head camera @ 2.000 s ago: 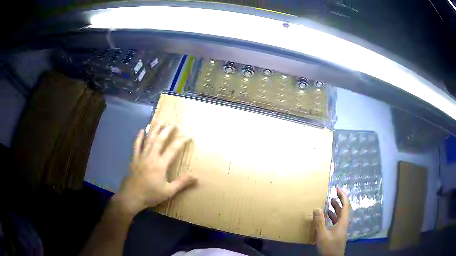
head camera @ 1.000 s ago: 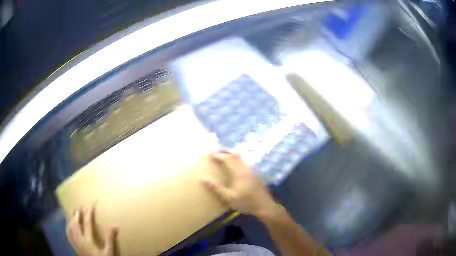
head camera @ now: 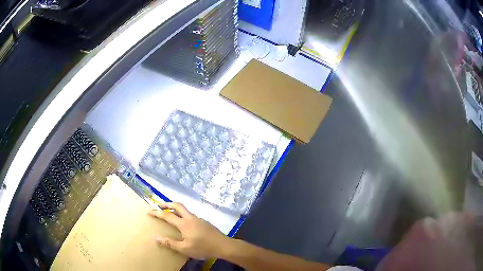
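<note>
A plain brown cardboard sheet (head camera: 114, 233) lies at the lower left, cut off by the bottom edge of the picture. My right hand (head camera: 190, 230) rests on its right edge, with the thumb and fingers apart on top; nothing shows between the fingers. My left hand is not in view. Behind the sheet, at the left, is a slotted tray (head camera: 98, 172) with columns of dark rings and brown emptied areas. A clear empty blister tray (head camera: 204, 159) lies to the right of the sheet, pockets bulging up.
A tall stack of trays (head camera: 214, 47) stands at the back. A brown cardboard piece (head camera: 278, 100) lies at the bench's right edge. The white bench (head camera: 132, 111) has blue edge tape. A bright strip light crosses the upper left. A blurred pink shape is at the lower right.
The view has turned right, bringing the tray stack and brown cardboard piece into clear sight. My left hand has left the picture. My right hand is still at the sheet's right edge.
</note>
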